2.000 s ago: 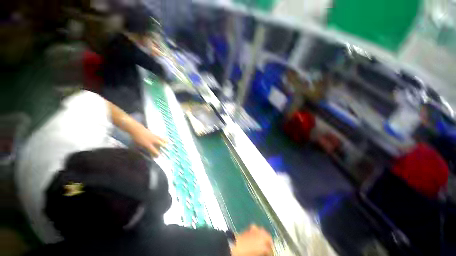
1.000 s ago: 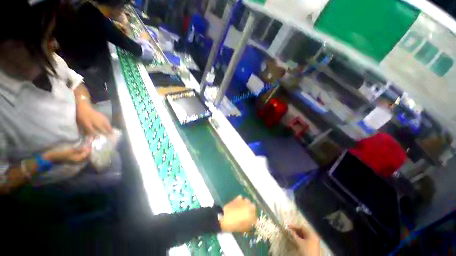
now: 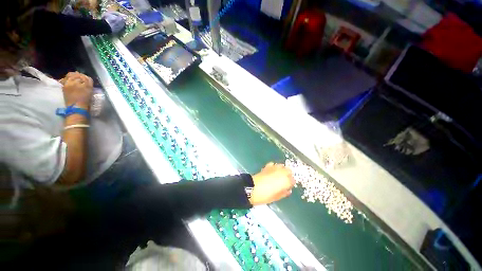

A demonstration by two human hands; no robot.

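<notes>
A loose pile of small cream-white components (image 3: pixel 322 193) lies on the dark green belt (image 3: pixel 232 140) beside the ledge. My left hand (image 3: pixel 272 184), in a black sleeve, reaches from the left over the boards. Its curled fingers are at the pile's near-left end; whether they hold a piece is hidden. My right hand is out of the picture. Green circuit boards (image 3: pixel 238 243) with small dark and white components run in a track under my sleeve. A clear bag with cream pieces (image 3: pixel 334 151) lies on the ledge.
A white ledge (image 3: pixel 264 114) borders the belt. A black tray with cream pieces (image 3: pixel 173 61) stands farther along the belt. A neighbour's forearm with a blue wristband (image 3: pixel 76 111) is at the left. A black item (image 3: pixel 441 246) sits on the ledge's lower right.
The view has steadied and shifted, showing more of the pile and lower belt. My right hand, at the bag one second ago, has left the picture. The neighbour's hands have come together.
</notes>
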